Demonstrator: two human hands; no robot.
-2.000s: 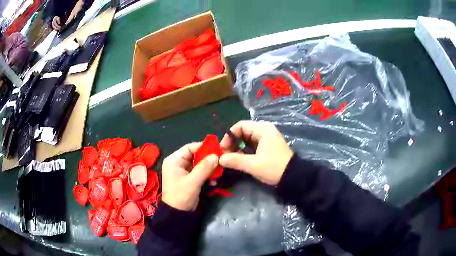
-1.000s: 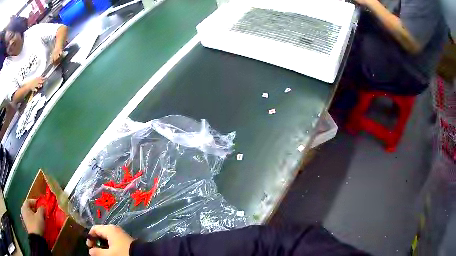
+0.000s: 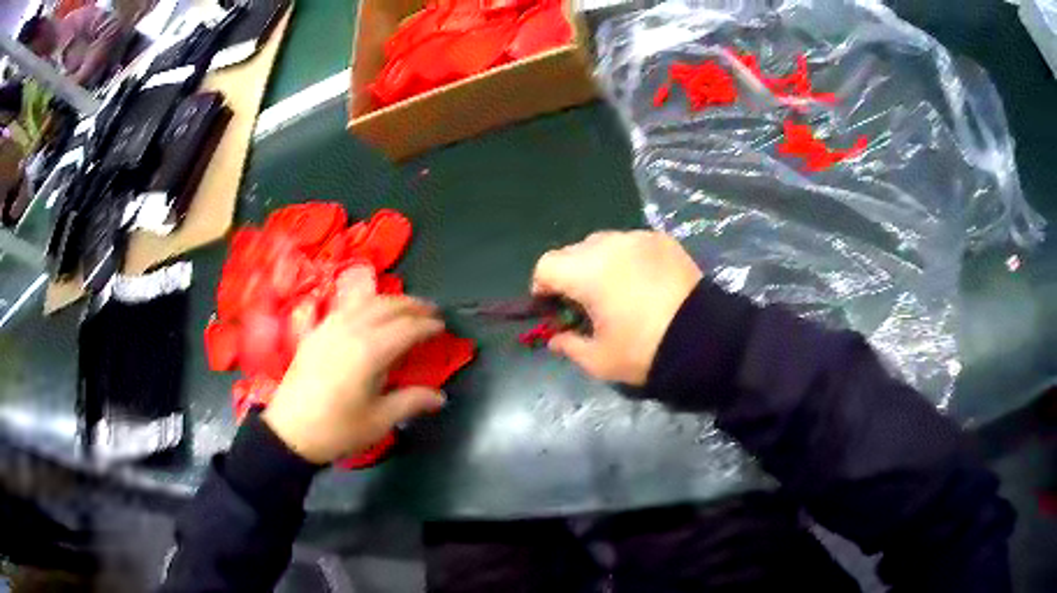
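My left hand (image 3: 359, 376) is blurred over the loose pile of red moulded parts (image 3: 278, 272). Its fingers and thumb are apart, with a red part (image 3: 438, 357) between them; I cannot tell if it is gripped. My right hand (image 3: 626, 304) is closed around dark nippers (image 3: 504, 309), whose slim jaws point left toward the pile. Their handles are mostly hidden in the palm. Small red pieces (image 3: 538, 334) show just below the nippers, by my right fingers.
An open cardboard box (image 3: 493, 104) of red parts stands beyond my hands. A clear plastic sheet (image 3: 742, 209) bearing small red pieces (image 3: 811, 147) lies at right. Black items (image 3: 191, 145) lie on cardboard (image 3: 220, 209) at far left, with a black stack (image 3: 133, 365) nearer.
The view has swung back left from the bench's right side and the seated person. My left hand has moved from the cardboard box to the loose pile. My right hand still holds the nippers.
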